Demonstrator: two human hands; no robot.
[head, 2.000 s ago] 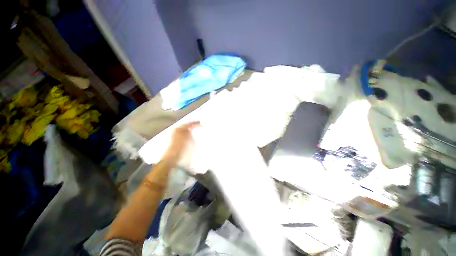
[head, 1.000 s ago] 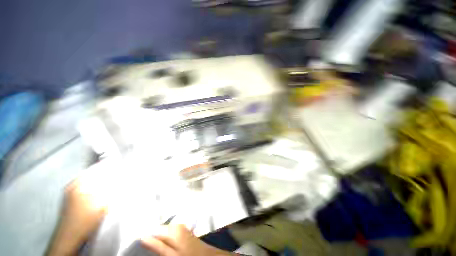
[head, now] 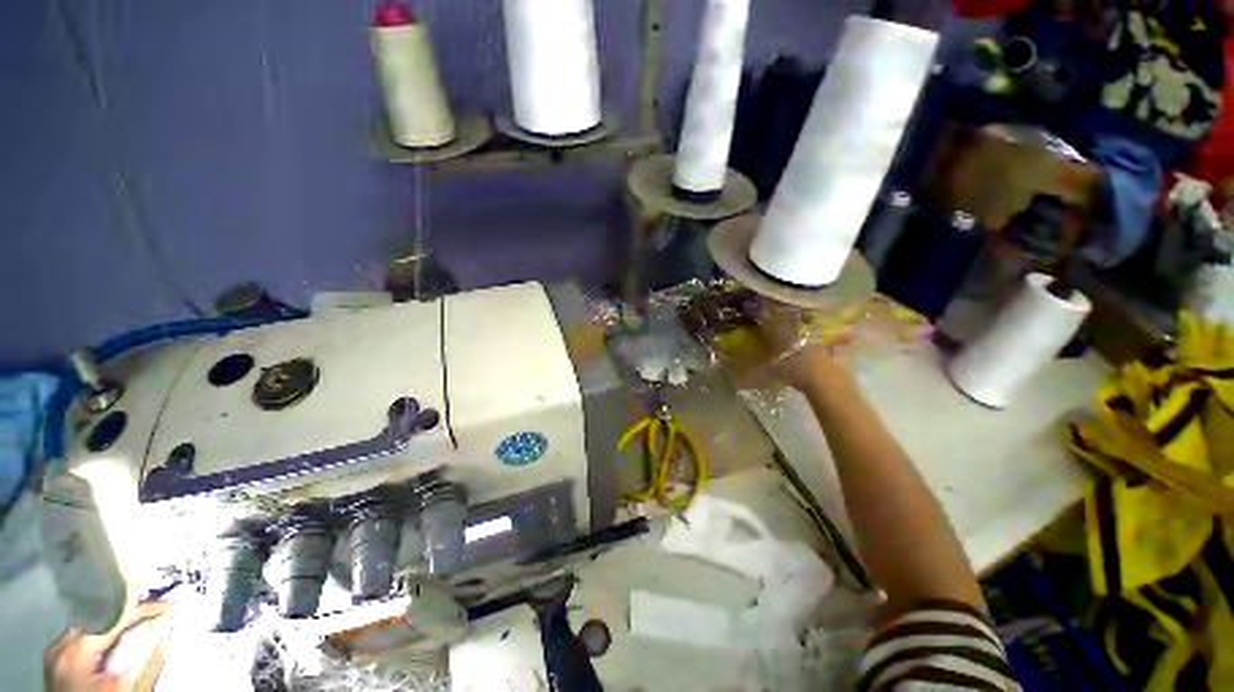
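The cream-white overlock machine [head: 508,358] fills the left half of the view, with grey thread tensioners [head: 372,548] along its front. My left hand [head: 108,656] is at the bottom left corner, partly cut off and washed by lamp glare, beside the machine's left end; whether it holds fabric is unclear. My right arm reaches past the machine's right side. My right hand [head: 765,338] is at a clear plastic bag [head: 656,352] with yellow bits; its fingers are blurred and partly hidden, so its grip cannot be told.
Yellow-handled scissors [head: 663,460] lie right of the machine, behind white fabric scraps [head: 731,541]. White thread cones [head: 846,156] stand on round stands behind. Another white cone [head: 1019,341] leans on the right tabletop [head: 920,419]. Yellow-and-black cut pieces [head: 1150,487] are piled at far right.
The view has swung right, away from the white fabric stack. My right hand has left the front of the machine and reached to the bag behind its right side. My left hand remains near its left end.
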